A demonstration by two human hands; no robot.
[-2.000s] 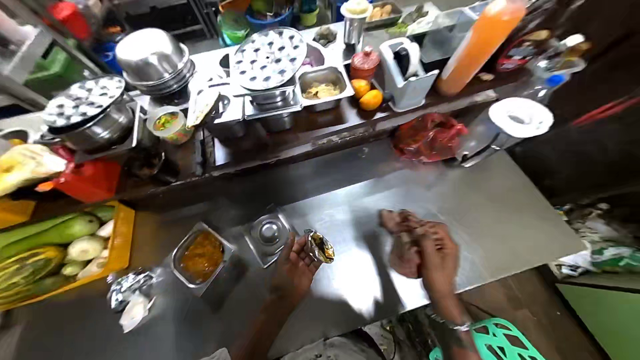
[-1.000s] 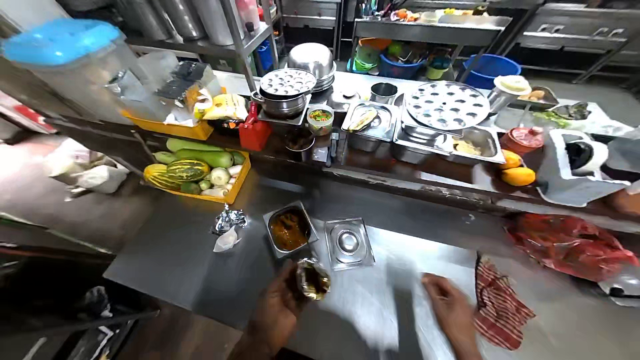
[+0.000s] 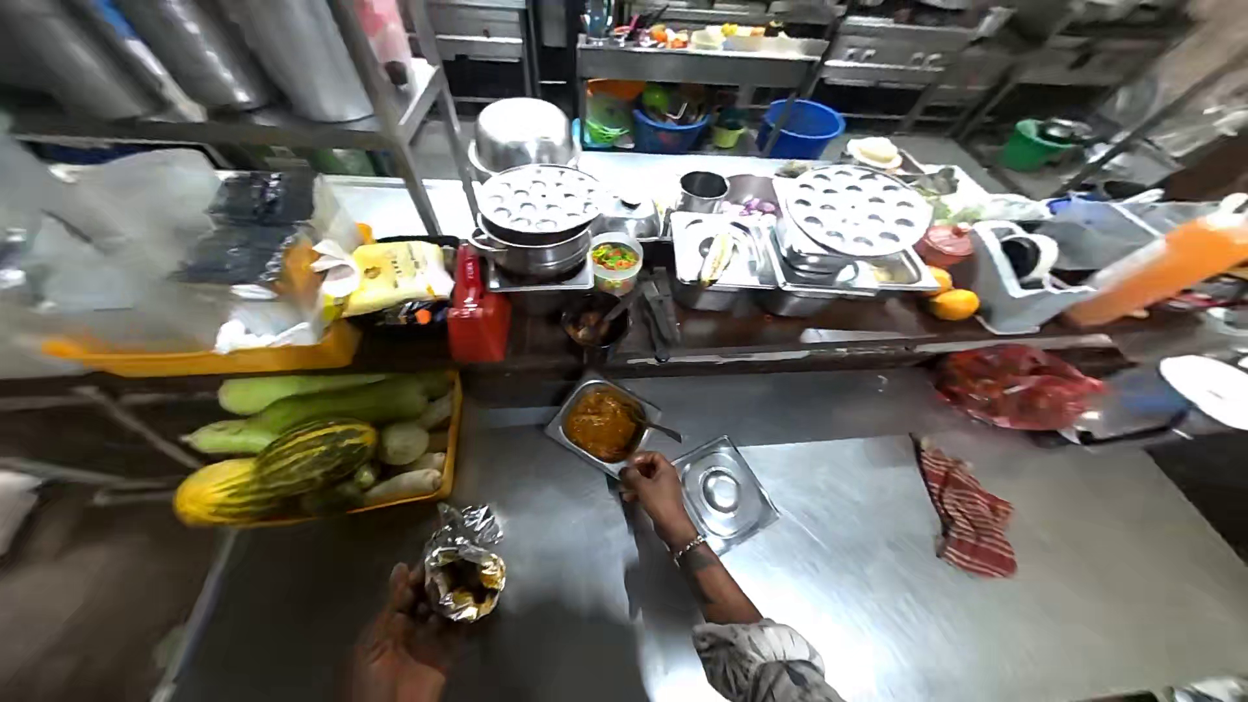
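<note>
My left hand (image 3: pixel 414 624) holds a foil-lined cup or small bowl (image 3: pixel 466 583) with brownish-yellow food inside. Crumpled foil (image 3: pixel 468 526) shows just behind it. My right hand (image 3: pixel 651 483) is at the near edge of a square steel container (image 3: pixel 567 441) of orange-brown curry or sauce, its fingers bent; whether they grip the rim cannot be told. A spoon (image 3: pixel 666 430) leans out of the container to the right. Beside my right wrist lies a square steel lid (image 3: pixel 723 492), partly hidden by the forearm. A red striped cloth (image 3: pixel 970 512) rests farther right on the steel table.
At the left stands a yellow crate (image 3: pixel 450 439) of gourds and other vegetables. Along the raised shelf are steel pots (image 3: pixel 536 255), a red container (image 3: pixel 478 317), lidded pans (image 3: pixel 717 253), oranges (image 3: pixel 954 304) and a slanted orange bottle (image 3: pixel 1160 273). A red plastic bag (image 3: pixel 1019 385) lies below, at the right.
My right hand has moved left from beside the striped cloth to the curry container. The foil-lined cup, in my left hand, has moved left toward the crumpled foil. The view has shifted.
</note>
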